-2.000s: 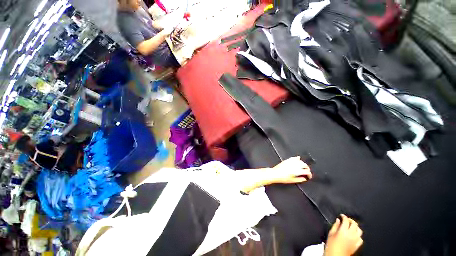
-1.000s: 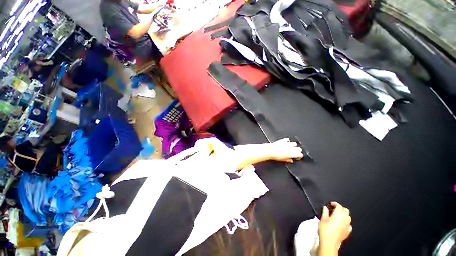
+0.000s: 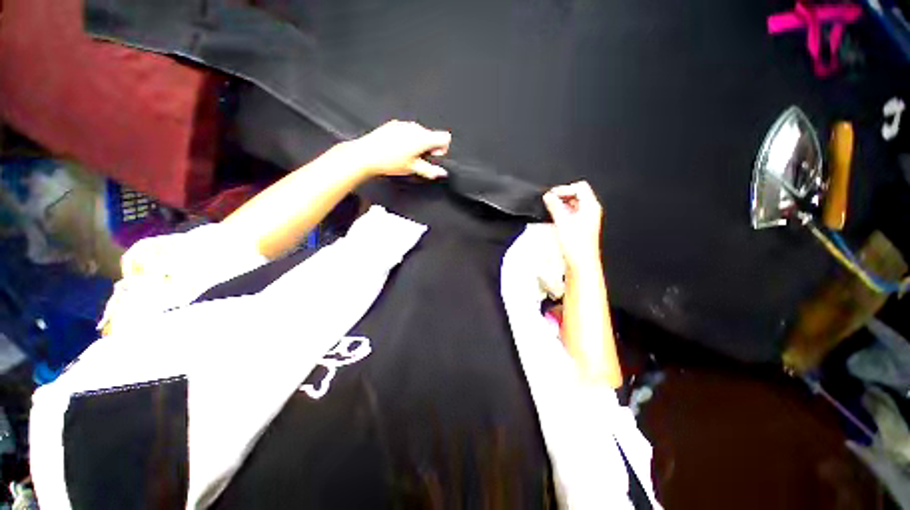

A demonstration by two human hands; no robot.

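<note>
A long, narrow black strip (image 3: 491,189) runs from the red block at upper left across the black table cover (image 3: 639,120). It is hard to see against the cover. Its pale edge line shows on the left stretch and between my hands. My left hand (image 3: 404,149) has thumb and fingers around the strip near the centre. My right hand (image 3: 574,207) pinches the strip's right end. The stretch between my hands looks bent or folded.
A steam iron (image 3: 788,169) with a yellow-orange handle stands at the right, its hose trailing lower right. Pink ribbon (image 3: 820,25) lies at top right. The red block (image 3: 120,120) is at left. A brown surface (image 3: 758,438) is at lower right.
The view has swung right and down, so the cloth pile is gone and the iron shows. My left hand has gone from lying on the strip to gripping it. My right hand still holds the end.
</note>
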